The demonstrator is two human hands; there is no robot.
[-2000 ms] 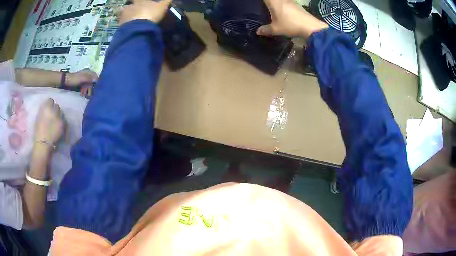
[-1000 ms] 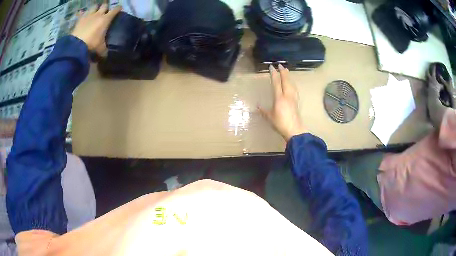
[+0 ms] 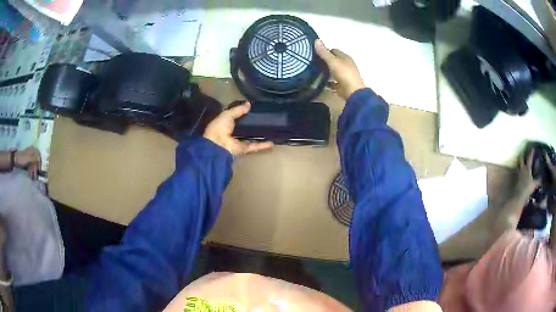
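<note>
A black fan unit lies in front of me, its round drum with a slotted rear grille [image 3: 280,47] at the back and its long rectangular base [image 3: 292,122] nearer me. A dark grey rectangle shows on the base. My left hand [image 3: 233,131] grips the left end of the base, thumb on top. My right hand [image 3: 339,68] holds the right side of the drum. A loose round grille [image 3: 341,198] lies on the cardboard, partly hidden by my right sleeve.
More black units [image 3: 143,85] stand on the left of the cardboard [image 3: 268,201]. White paper [image 3: 454,198] lies at the right. Another black unit [image 3: 497,73] lies at the far right. People's hands and sleeves show at both sides. Printed sheets lie at the far left.
My left hand has left the units on the left and taken the base of the fan unit. My right hand has moved from the base to the drum. My view has shifted.
</note>
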